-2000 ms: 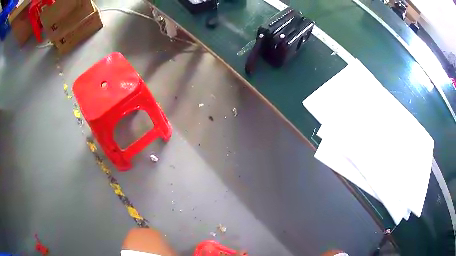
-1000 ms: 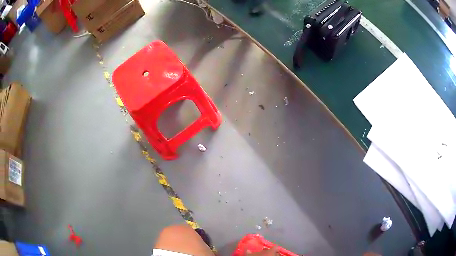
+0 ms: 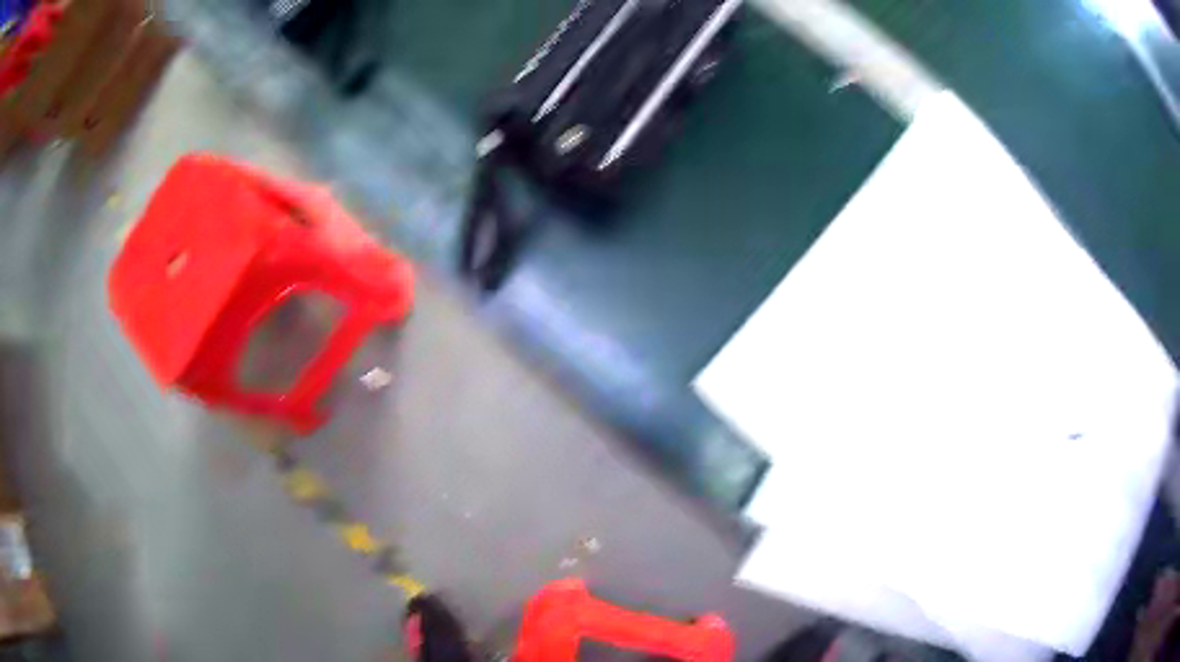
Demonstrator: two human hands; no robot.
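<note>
A pile of white sheets (image 3: 951, 388) lies on the green conveyor belt (image 3: 647, 291) on the right, overhanging its near edge. A black radio or speaker unit (image 3: 608, 110) with silver strips lies on the belt at upper centre, its dark strap towards me. A red stool (image 3: 194, 278) stands on the floor at left. Part of a second red stool (image 3: 621, 627) shows at the bottom edge. My left hand is not in view. A blurred skin-toned patch at the lower right edge may be my right hand (image 3: 1156, 627), cut off, its grip not readable.
Brown cartons (image 3: 84, 78) stand at the upper left, and part of another carton (image 3: 20, 601) shows at the lower left edge. Yellow-and-black tape (image 3: 349, 530) runs along the floor. Another black item (image 3: 330, 39) lies on the belt at the top. A dark shoe (image 3: 440, 631) shows at the bottom.
The view has swung and come closer to the belt, so the sheets and black unit look larger. The skin-toned shape at the bottom is gone; a shoe and more of the second stool show.
</note>
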